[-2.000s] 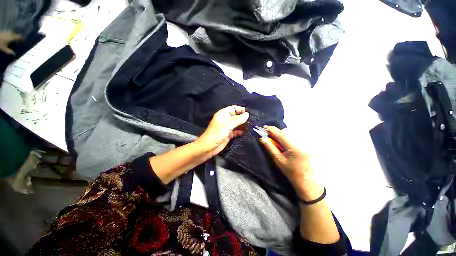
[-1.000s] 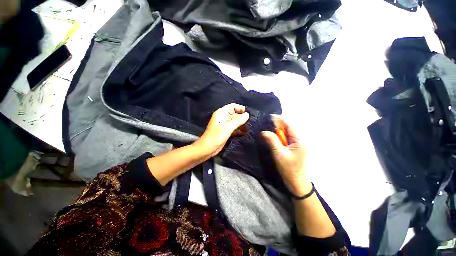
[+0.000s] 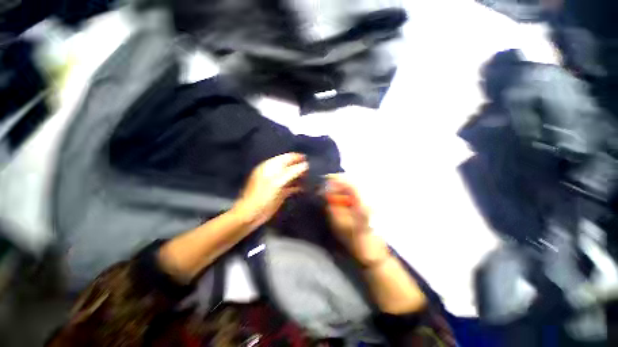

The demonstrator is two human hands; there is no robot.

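Observation:
A denim jacket (image 3: 196, 135), black on one face and grey on the other, lies under both hands and down to the lap. The frame is strongly blurred. My left hand (image 3: 271, 186) pinches the black cloth near the jacket's right end. My right hand (image 3: 349, 213) is close on its right, with fingers curled round a small orange-red tool (image 3: 341, 198). The tool's tip cannot be made out, nor whether it touches the cloth.
More black and grey garments (image 3: 271, 41) lie heaped beyond the jacket. Another pile of dark and grey garments (image 3: 535, 156) lies at the right on the white table (image 3: 420, 176). A blurred yellow strip (image 3: 61, 78) shows at the upper left.
The whole view has shifted and blurred, so hands, jacket and piles appear further left. My left hand still pinches the cloth and my right hand still holds the orange-red tool.

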